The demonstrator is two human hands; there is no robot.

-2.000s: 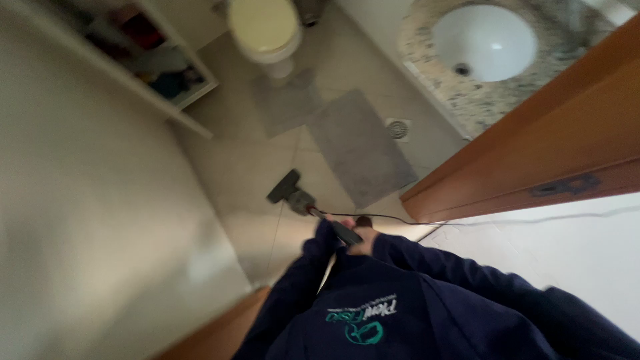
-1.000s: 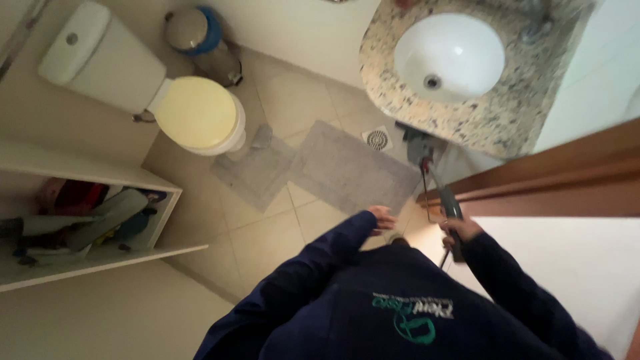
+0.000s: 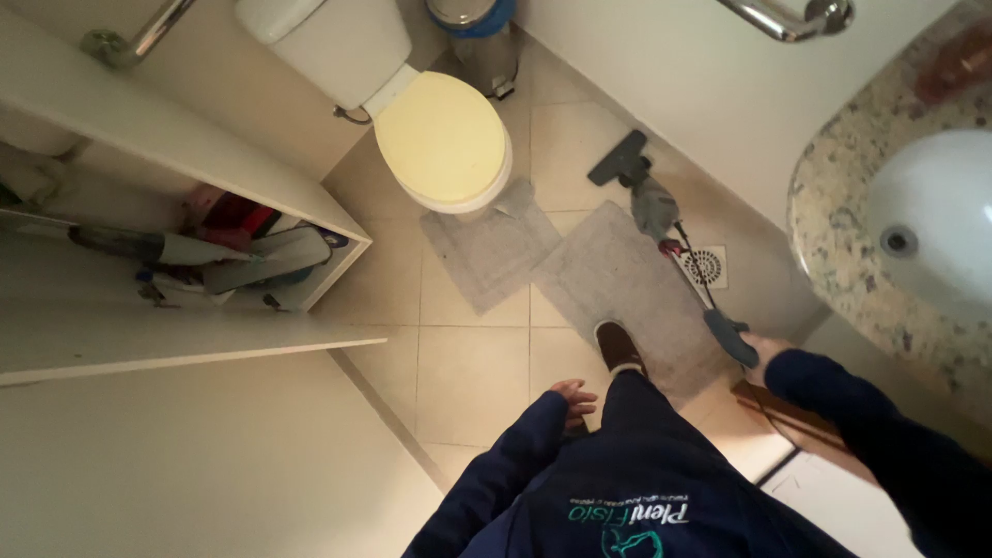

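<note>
My right hand grips the dark grey handle of an upright stick vacuum cleaner. The vacuum reaches away from me past the floor drain, and its flat floor head rests on the tiles near the right wall, to the right of the toilet. Its body lies over the edge of the larger grey bath mat. My left hand hangs at my left side with its fingers apart, holding nothing. One brown slipper stands on the mat's near edge.
A smaller grey mat lies at the toilet's base. Behind it stands a metal pedal bin. An open cabinet with cloths and other items is at left. A granite washbasin counter juts in at right; a wooden door frame is at lower right.
The vacuum head has moved from beside the washbasin counter to the floor between toilet and right wall. Two seconds ago both hands were together near the handle; now only my right hand holds it.
</note>
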